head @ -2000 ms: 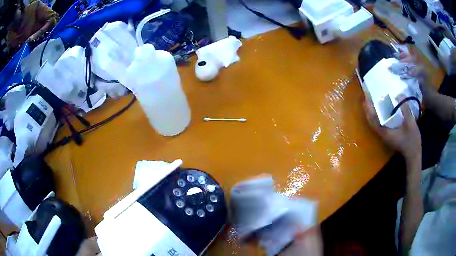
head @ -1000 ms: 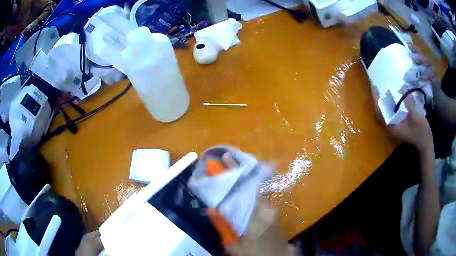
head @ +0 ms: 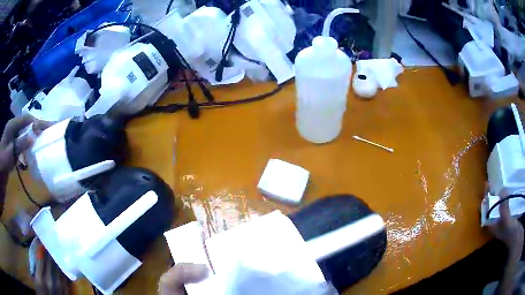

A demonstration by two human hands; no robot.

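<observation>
A white-and-black security camera (head: pixel 259 248) is at the bottom centre, its black rounded end (head: pixel 351 242) pointing right and a white antenna along it. My left hand (head: pixel 183 279) shows only in part at the bottom edge and grips the white bracket end. A pale bluish patch, perhaps the wipe, lies over the lower body; I cannot tell for sure. My right hand is not visible. A small white block (head: pixel 283 181) lies on the table just behind the camera.
A wash bottle (head: pixel 321 92) stands behind the block, with a cotton swab (head: pixel 373 144) to its right. More cameras (head: pixel 103 230) lie at left, with another person's hands (head: pixel 50 276) beside them. Another person holds a camera (head: pixel 509 167) at right. Black cables (head: pixel 193 108) cross the back left.
The view has swung left. The camera is turned, its ring of round lenses no longer showing. My right hand and its folded wipe have left the black end.
</observation>
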